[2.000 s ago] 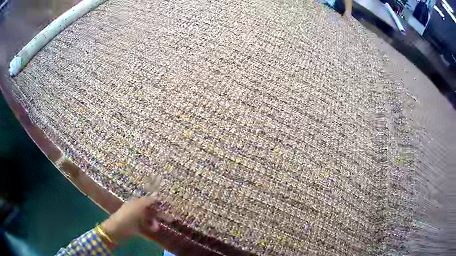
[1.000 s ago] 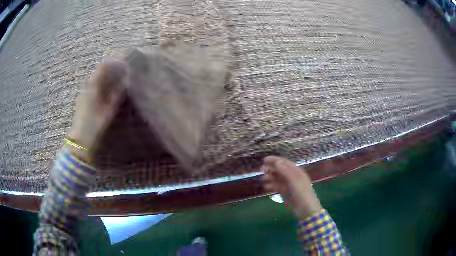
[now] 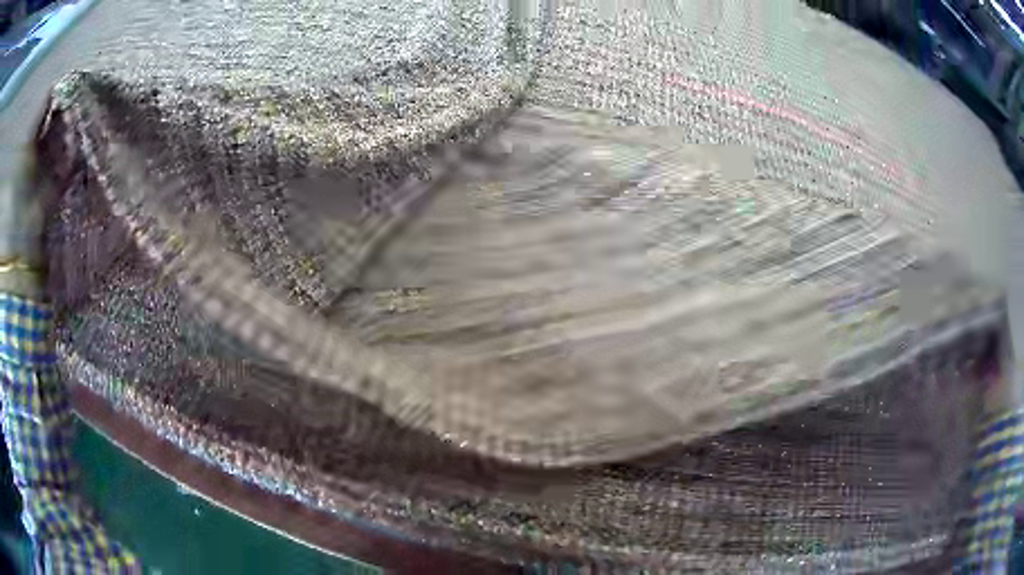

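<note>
A large beige-brown flecked tweed fabric (image 3: 539, 382) has its near edge lifted and sagging between my two hands, blurred by motion. Its darker underside shows at the left. Below it lies a dark brown layer of the cloth (image 3: 719, 505) along the table side. My left hand (image 3: 23, 208) is at the left rim, blurred and mostly cut off, closed on the raised edge. My right hand (image 3: 1002, 371) is at the right rim, blurred and largely hidden, holding the other end of the raised edge. The fingers of both hands are not clear.
The reddish-brown table edge (image 3: 191, 477) curves along the lower left, with green floor (image 3: 146, 511) beyond it. Thin red lines (image 3: 764, 107) cross the cloth at the upper right. Dark surroundings with bright streaks show in the upper corners.
My left hand has moved to the far left and my right hand to the far right. A wide stretch of the fabric edge is now raised between them, instead of one folded corner.
</note>
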